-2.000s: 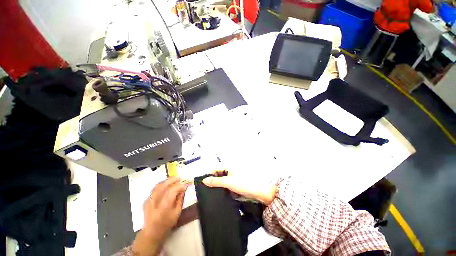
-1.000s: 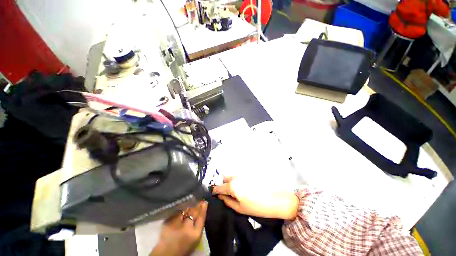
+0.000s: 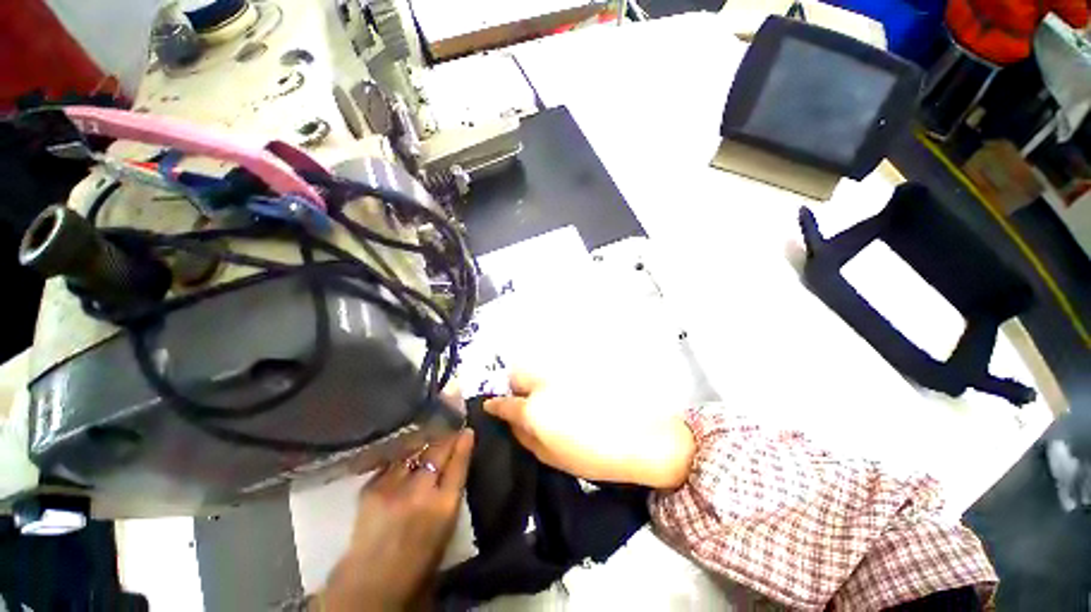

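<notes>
A black fabric piece point(image 3: 509, 508) lies on the bed in front of the sewing machine point(image 3: 227, 371), its upper end at the needle area. My right hand point(image 3: 586, 430) holds that end from the right with thumb and fingertips. My left hand point(image 3: 413, 514), with a ring, lies at the fabric's left edge, fingertips beside the dark machine cover; whether it grips the fabric is unclear. The needle and presser foot are hidden behind the machine head and cables. A white sheet point(image 3: 538, 305) lies beyond my fingers.
Black cables point(image 3: 323, 395) and a pink strip point(image 3: 192, 138) lie on the machine head. A control panel point(image 3: 820, 98) stands on the white tabletop, with a black frame-shaped piece point(image 3: 885, 359) to its right front. A person in orange sits at the far right.
The view has moved closer over the machine head. The fabric's end has moved from before the machine to the needle area, with both hands following. The frame-shaped piece on the table is unmoved.
</notes>
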